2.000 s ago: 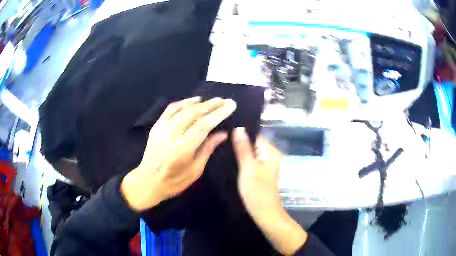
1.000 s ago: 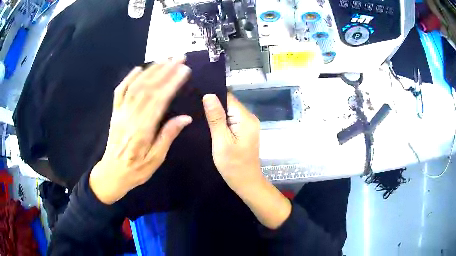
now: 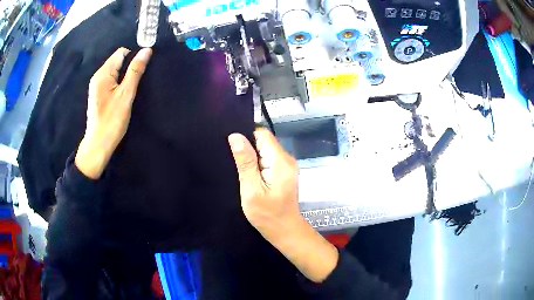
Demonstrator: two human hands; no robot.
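Observation:
A black garment panel (image 3: 181,158) lies in front of the overlock machine, its upper right part at the presser foot and needle area (image 3: 241,82). My left hand (image 3: 111,108) rests on the black cloth at the left, thumb and fingers apart; whether it pinches any cloth is hidden. My right hand (image 3: 269,181) holds the panel's right edge just below the needle area, thumb on top. A thin dark strip (image 3: 267,116) hangs beside the edge, above the scrap opening (image 3: 310,139).
The control panel (image 3: 410,32) and tension dials (image 3: 348,35) are at the upper right. A dark Y-shaped thing (image 3: 426,157) lies on the table. A ruler tape (image 3: 345,215) runs along the front edge. Blue plastic (image 3: 178,275) shows below; red cloth (image 3: 26,275) is at lower left.
My left hand has moved left and up, away from the needle area. The cloth now lies wider before the machine. My right hand stays at its right edge. The view has shifted.

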